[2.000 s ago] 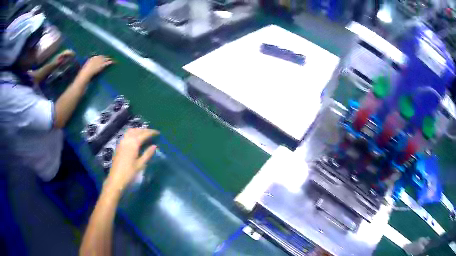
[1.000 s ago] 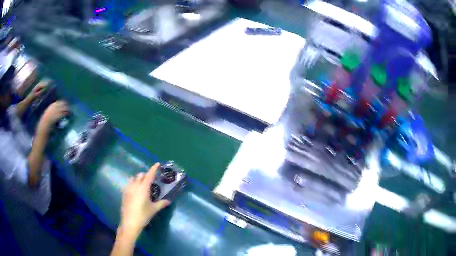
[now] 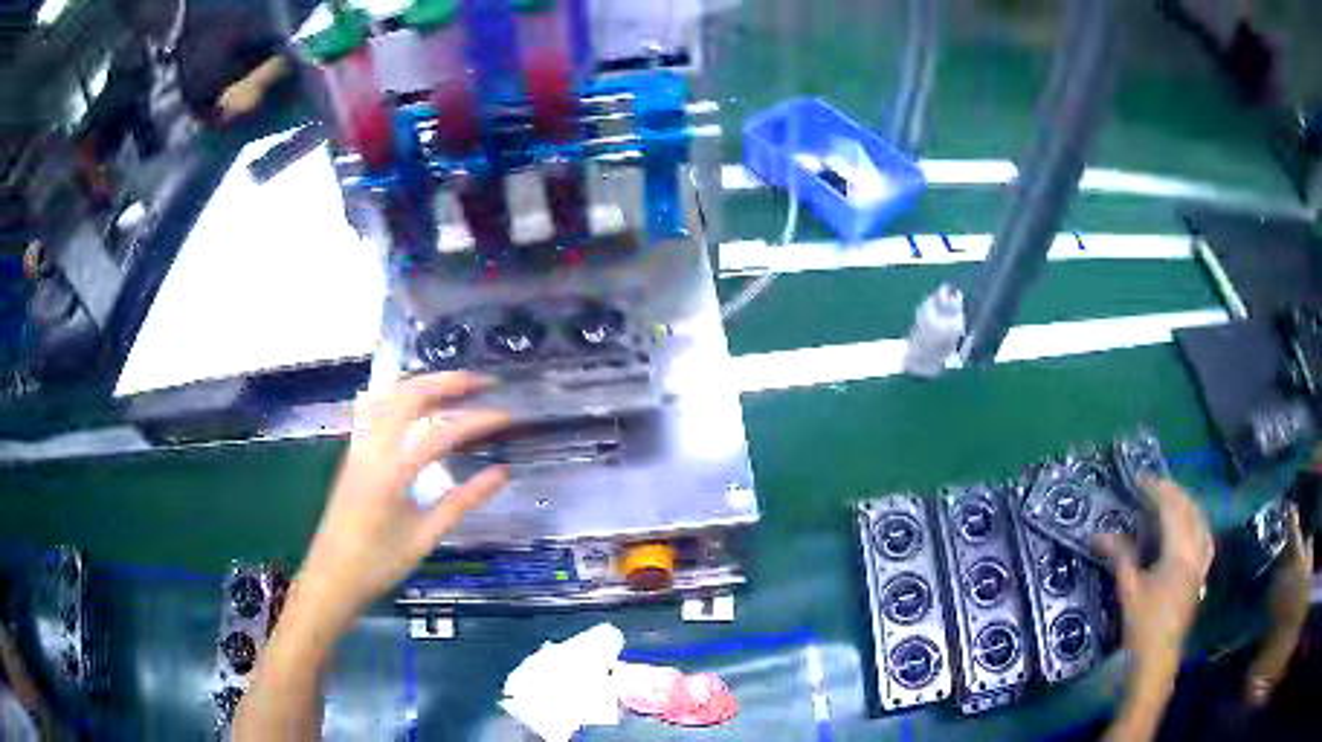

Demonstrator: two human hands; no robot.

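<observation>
A three-ring speaker unit (image 3: 519,335) lies in the fixture on the dispensing machine's metal deck (image 3: 660,478), below three red syringes (image 3: 551,94) with green caps. My left hand (image 3: 384,486) is open and empty over the deck's left side, its fingertips just in front of the fixture. My right hand (image 3: 1171,565) holds another speaker unit (image 3: 1070,505) by its right end. That unit is tilted across the far ends of several upright-lying units (image 3: 989,583) in a row at right. My fingers hide part of it.
White wipe (image 3: 568,681) and pink lump (image 3: 682,694) lie before the machine, below the orange button (image 3: 647,565). A blue bin (image 3: 834,167) and bottle (image 3: 937,328) stand behind right. A white board (image 3: 239,276) and units (image 3: 247,616) are left. Another person's hand (image 3: 1283,594) is far right.
The view has swung right to the machine. My left hand has let go of the unit on the belt and is over the deck. My right hand has come into view holding a unit.
</observation>
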